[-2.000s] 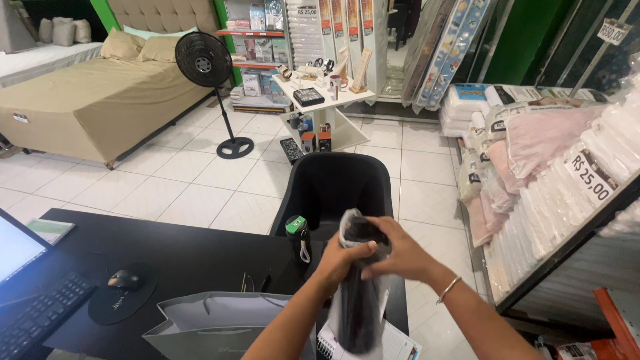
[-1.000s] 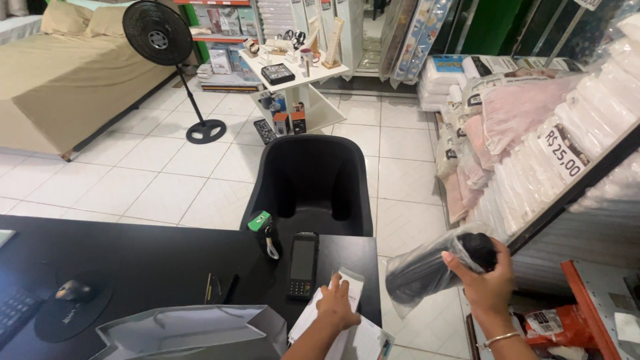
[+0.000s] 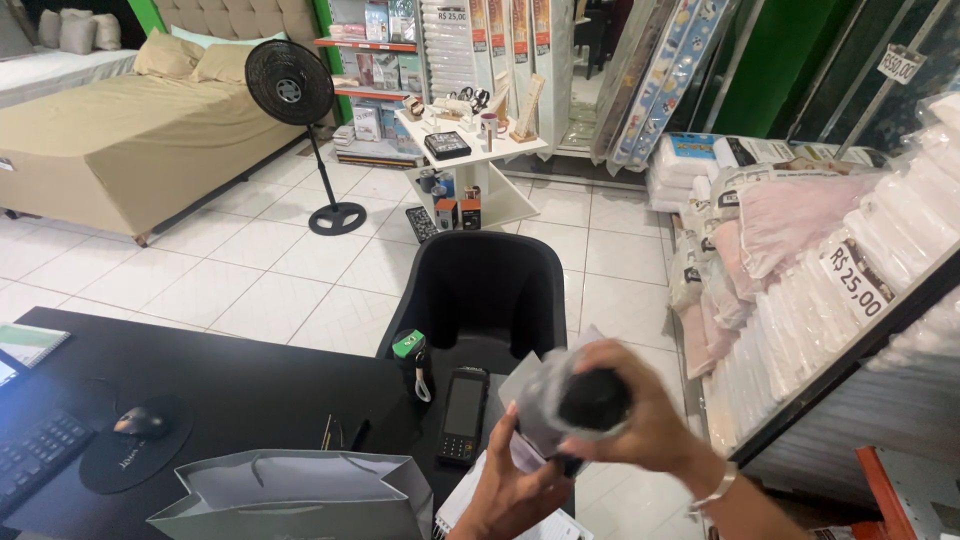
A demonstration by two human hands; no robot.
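A dark cylindrical bottle or tumbler in clear plastic wrap (image 3: 596,399) is tilted with its dark end toward the camera, blurred. My right hand (image 3: 649,409) grips it near that end. Against its left side, my left hand (image 3: 517,480) holds light paper or card (image 3: 521,379) that partly shows behind the wrap. Under my hands lies a spiral notebook with papers (image 3: 469,487). To their left, a card payment terminal (image 3: 463,416) lies on the black desk, beside a black bottle with a green label and a strap (image 3: 414,365). A grey paper bag (image 3: 300,495) stands with its top open.
The black desk (image 3: 225,375) also bears a mouse (image 3: 142,421), a keyboard (image 3: 37,457) and a pen (image 3: 361,433). A black chair (image 3: 487,300) stands beyond it. Shelved packaged textiles (image 3: 795,322) are at the right, with a red-edged shelf (image 3: 885,495) low in that corner.
The wrapped cylinder has come from the right back over the desk with my right hand. My left hand has lifted from the papers and now meets the cylinder.
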